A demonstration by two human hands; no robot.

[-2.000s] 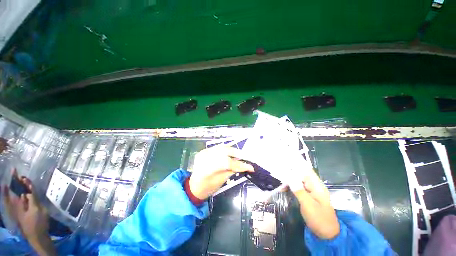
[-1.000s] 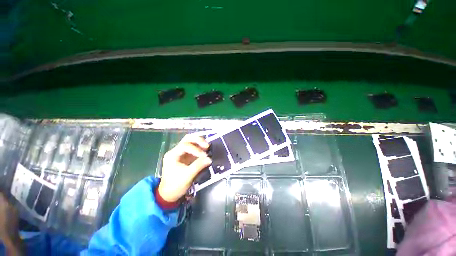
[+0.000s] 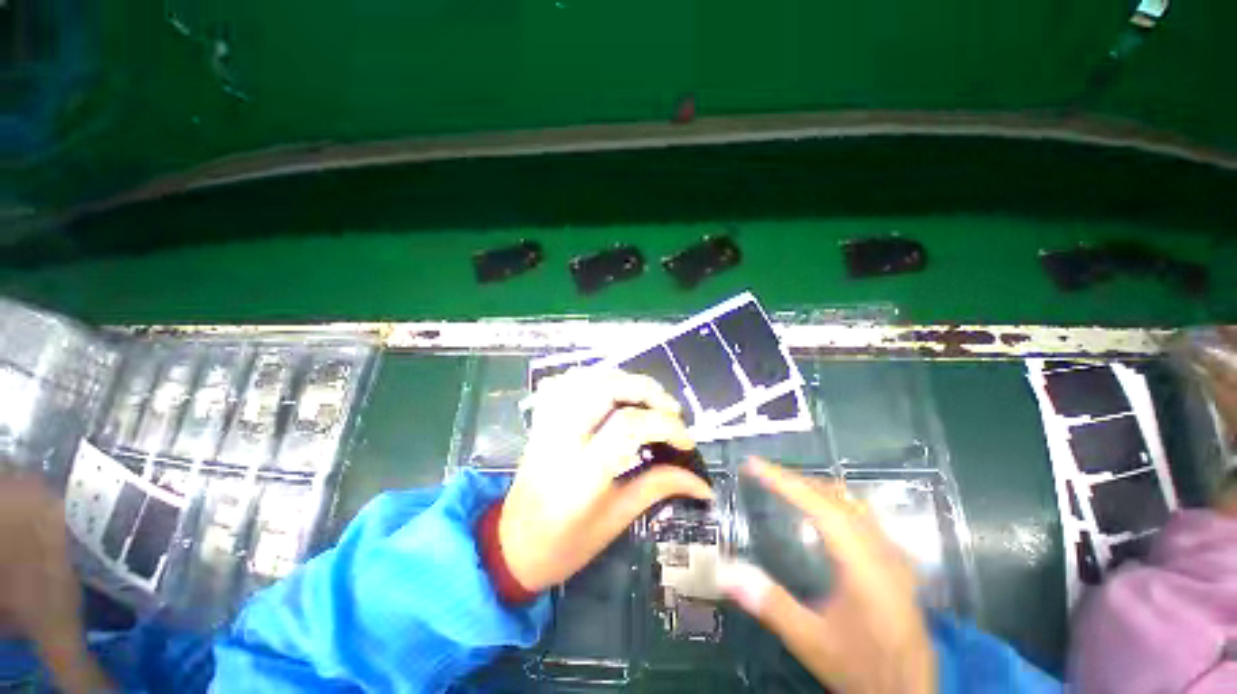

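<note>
My left hand (image 3: pixel 583 475) holds a small black piece (image 3: pixel 668 464) between thumb and fingers, above the tray; the hand covers most of it. My right hand (image 3: pixel 841 576) is blurred, fingers apart, beside the single silver circuit board (image 3: pixel 689 576), which lies in a pocket of the clear tray (image 3: pixel 726 508). The right thumb has a white patch. I see nothing held in the right hand. White sticker sheets with large black rectangles (image 3: pixel 749 346) lie behind my left hand, over the tray's far part.
A green belt (image 3: pixel 353 264) carries several black boards (image 3: pixel 885 255) behind a worn white rail (image 3: pixel 950 339). Another tray (image 3: pixel 258 407) with silver boards and a sheet (image 3: pixel 122 508) stand left, near a blurred hand. More sticker sheets (image 3: pixel 1119 468) and a pink sleeve (image 3: pixel 1153 610) are at right.
My right hand has come into view over the tray. My left hand has moved right and down, off the sticker sheet's left end, with a black piece in its fingers.
</note>
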